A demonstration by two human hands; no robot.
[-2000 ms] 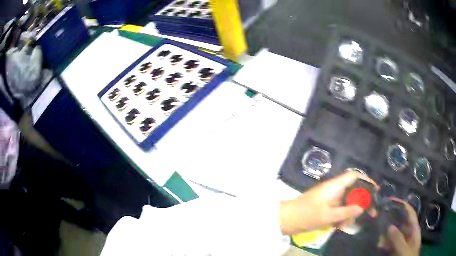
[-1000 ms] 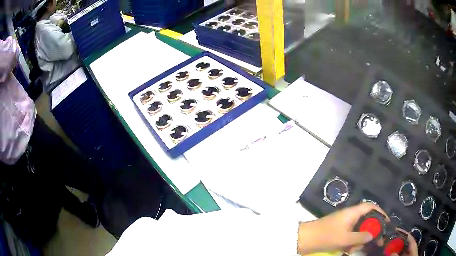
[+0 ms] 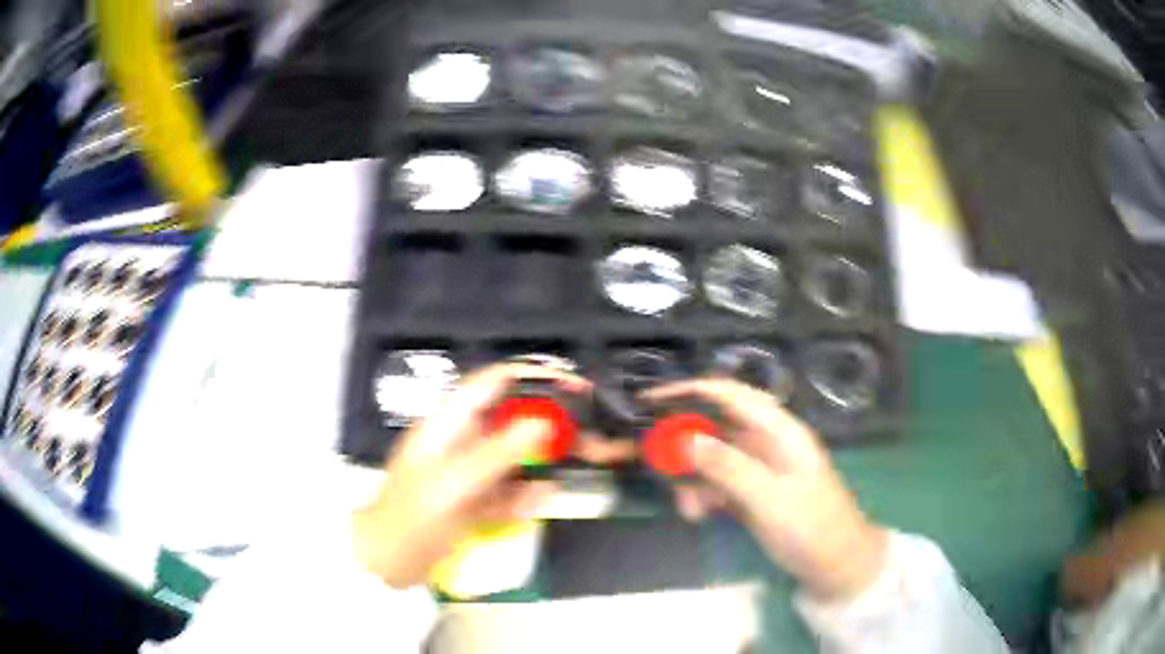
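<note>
My left hand [image 3: 447,473] holds a round smartwatch head [image 3: 521,429] whose screen is lit red, thumb over its face. My right hand [image 3: 779,492] holds a second smartwatch head [image 3: 675,443], also lit red, thumb at its right side. Both are side by side over the front edge of the black foam tray [image 3: 362,345]. The tray holds round watch heads in rows; two pockets at the left of the third row are empty. Several watch faces show bright glare. The picture is blurred, and fingers partly hide both watches.
White sheets [image 3: 288,371] lie left of the tray, then a blue-edged tray [image 3: 121,396] of dark round parts. A yellow post [image 3: 153,102] stands at upper left. A yellow note [image 3: 492,562] and black pad [image 3: 626,556] lie near me. Part of a person's arm [image 3: 1124,562] shows at lower right.
The view has swung right, bringing the foam tray to the middle. Both hands now show more fully, with the two red-lit watches still held. The left-side person is out of view.
</note>
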